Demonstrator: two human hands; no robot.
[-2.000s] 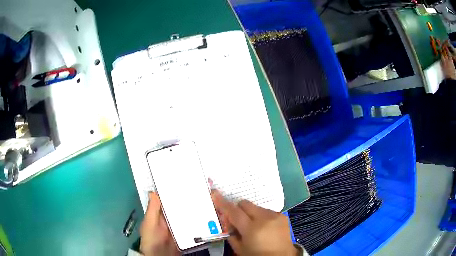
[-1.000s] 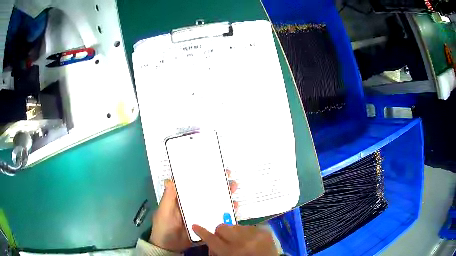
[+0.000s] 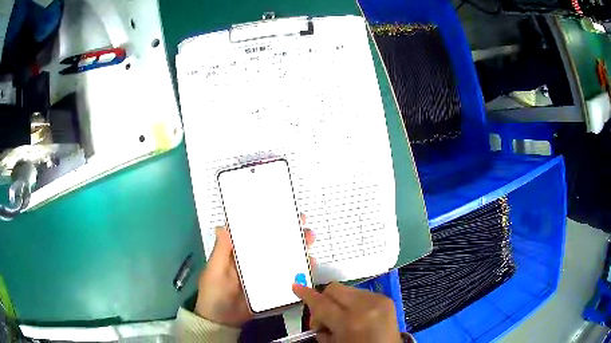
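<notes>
A smartphone (image 3: 262, 231) with a bright white screen and a small blue icon lies in my left hand (image 3: 221, 288), whose fingers show along both of its sides. My right hand (image 3: 355, 311) has a fingertip at the phone's lower right, by the blue icon. A slim pen (image 3: 295, 337) shows under my right hand at the bottom edge and appears held in it. Beneath the phone is a record sheet (image 3: 295, 94) with a printed table, on a clipboard whose metal clip (image 3: 270, 29) is at the top.
The green work mat (image 3: 100, 248) bears a small metal item (image 3: 182, 272). The machine's white base (image 3: 120, 114) with red-and-blue cutters (image 3: 100, 59) is at upper left. Blue bins (image 3: 536, 234) with black terminated wires (image 3: 462, 261) stand at right, before another bench.
The view has shifted, moving the phone and clipboard slightly up since a second ago. My right fingertip has moved from the phone's lower left to its blue icon. The sheet's printed grid shows more clearly.
</notes>
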